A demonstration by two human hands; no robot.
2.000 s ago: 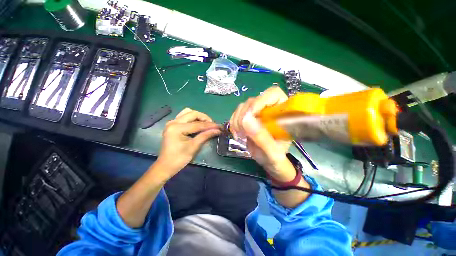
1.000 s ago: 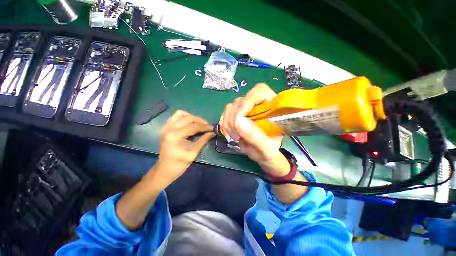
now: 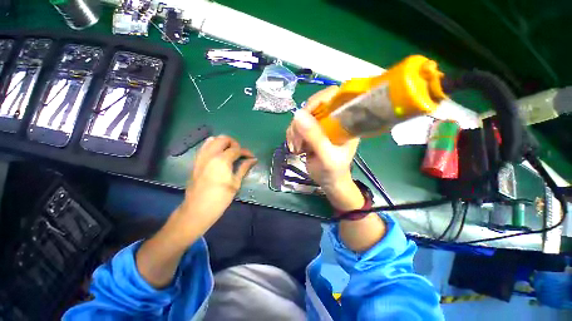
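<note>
An open phone assembly (image 3: 293,173) lies on the green bench near its front edge, with a silver-white inside and dark strips. My right hand (image 3: 323,147) is closed around a yellow-orange electric screwdriver (image 3: 370,108), held above the phone's right part; its tip is hidden by the hand. My left hand (image 3: 219,162) is left of the phone, apart from it, with a small dark piece (image 3: 239,163) between thumb and fingers; what it is cannot be made out.
A black tray (image 3: 164,81) with several open phones is at left. A screw bag (image 3: 275,89), a dark flat bar (image 3: 191,140) and tweezers (image 3: 374,178) lie on the bench. A red-and-green bundle (image 3: 441,149) and black cables are at right. Another tray is lower left.
My left hand has drawn back left from the phone. My right hand has lifted the screwdriver up and away from it, tilting it more, and more of the phone and the red-and-green bundle now show.
</note>
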